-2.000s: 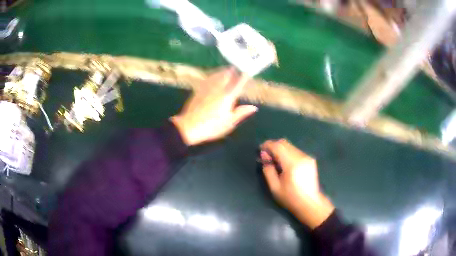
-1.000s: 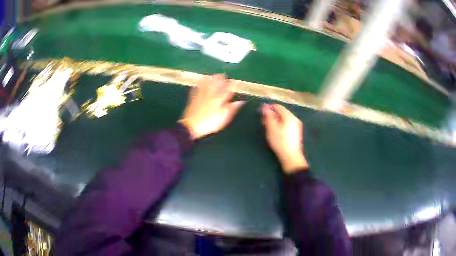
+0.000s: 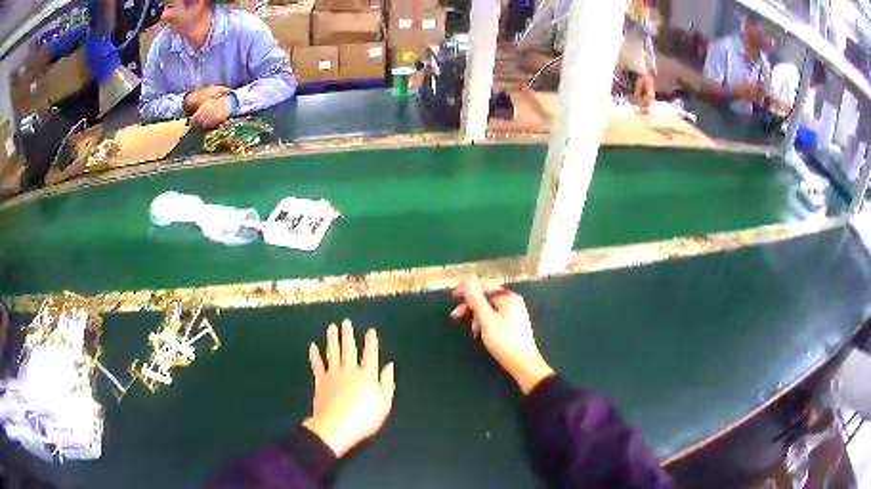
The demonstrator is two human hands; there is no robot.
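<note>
My left hand (image 3: pixel 351 392) lies spread and empty, palm down, over the dark-green bench (image 3: pixel 439 411). My right hand (image 3: pixel 504 332) is to its right, fingers curled at the worn cream rail; whether something thin is between the fingers cannot be told. Beyond the rail, a white square housing (image 3: pixel 300 223) with dark parts inside lies on the green conveyor belt (image 3: pixel 411 201), touched by neither hand. Its cord in a clear plastic bag (image 3: pixel 225 222) trails to the left. A tangled pile of gold and white contact strips (image 3: pixel 67 334) and a smaller group (image 3: pixel 175 349) lie at the left of the bench.
The cream rail (image 3: pixel 382 285) runs between bench and belt. A white post (image 3: pixel 575 143) rises from it right of centre. A person in a light blue jacket (image 3: pixel 224 62) sits opposite at the left; others are at the upper right. Cardboard boxes (image 3: pixel 349 46) stand behind.
The view has tilted up. The housing and cord have moved left along the belt, away from the post. My left hand has drawn back from the rail; my right hand has moved up to it.
</note>
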